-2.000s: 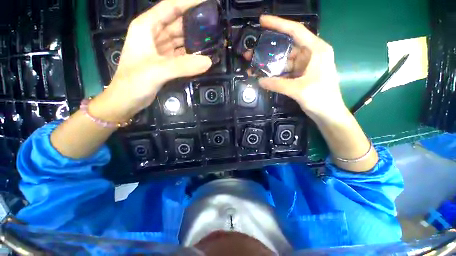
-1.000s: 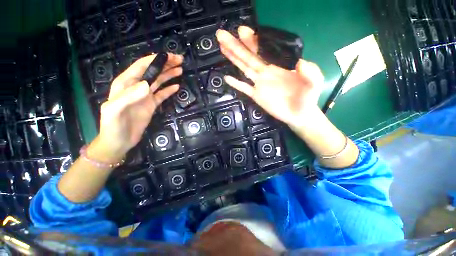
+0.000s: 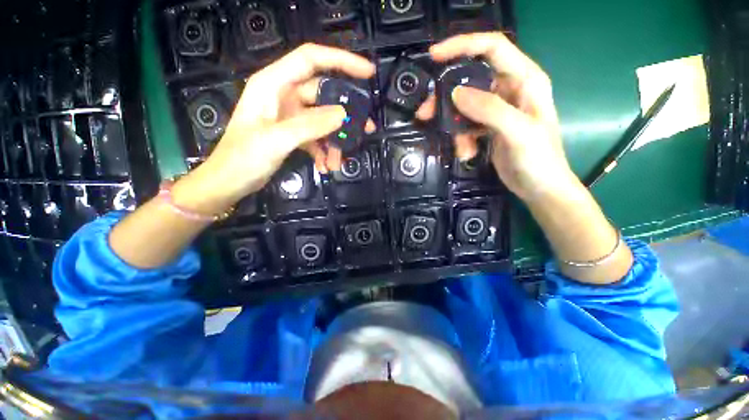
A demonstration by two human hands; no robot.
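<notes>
My left hand (image 3: 275,123) holds a black smartwatch unit (image 3: 349,102) by its edges above the tray, lit screen facing me, with small white, blue and green marks; my thumb lies on the screen. My right hand (image 3: 517,123) holds a second smartwatch unit (image 3: 461,80), screen facing me with small lit marks, my thumb over its face. Under both hands lies the loaded black tray (image 3: 369,264), ringed watch backs facing up in its pockets. One watch back (image 3: 406,82) lies tilted in its pocket between my hands. The hands hide part of the tray.
Black trays with shiny pockets (image 3: 66,156) stand at the left. On the green mat (image 3: 575,98) at the right lie a pale yellow paper slip (image 3: 690,102) and a dark pen (image 3: 636,135) partly over it. More black trays (image 3: 729,123) are at the far right edge.
Since one second ago, both units have turned so their lit screens face me, and my thumbs have come onto them. The view has rotated and shifted, so the tray appears straighter.
</notes>
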